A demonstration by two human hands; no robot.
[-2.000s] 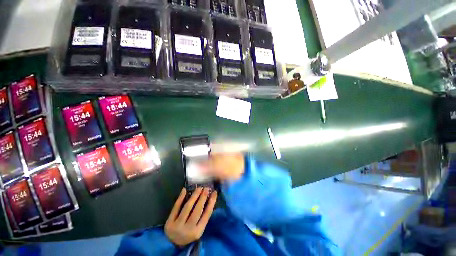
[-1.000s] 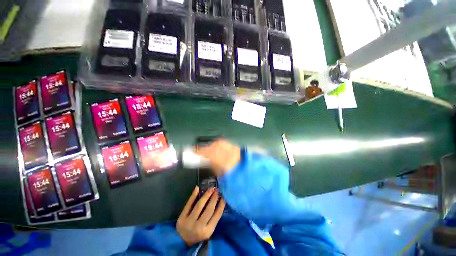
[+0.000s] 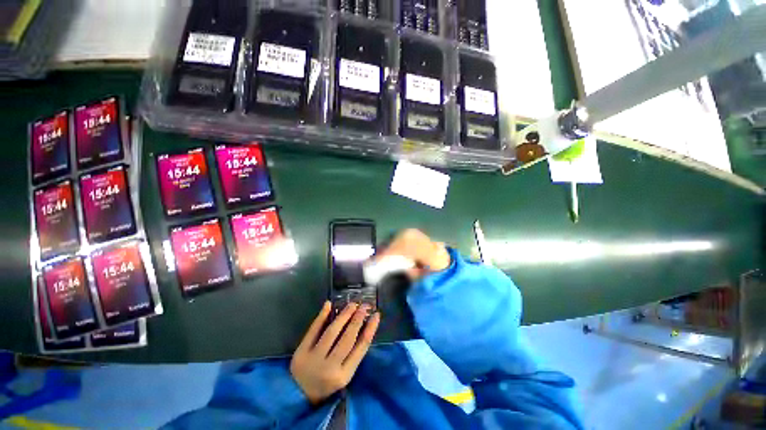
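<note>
A black keypad phone lies face up on the dark green bench, its glossy screen reflecting a light. My left hand lies over the phone's lower end, fingertips on the keys. My right hand holds a small white piece, blurred, at the screen's right edge; I cannot tell if it is a cloth or a card. Several red-purple screen films reading "15:44" lie left of the phone. A film sheet with more such films lies at the far left. A white card lies above and right of the phone.
A clear plastic phone tray full of black phones stands behind. A metal post, a small brown bottle and a green-topped stick are at the right. A thin white strip lies beside my right sleeve. Blue floor shows beyond the bench.
My right hand has moved off the phone's upper part to its right side with the white piece, uncovering the screen. My left hand still rests on the keys. The camera view has shifted slightly.
</note>
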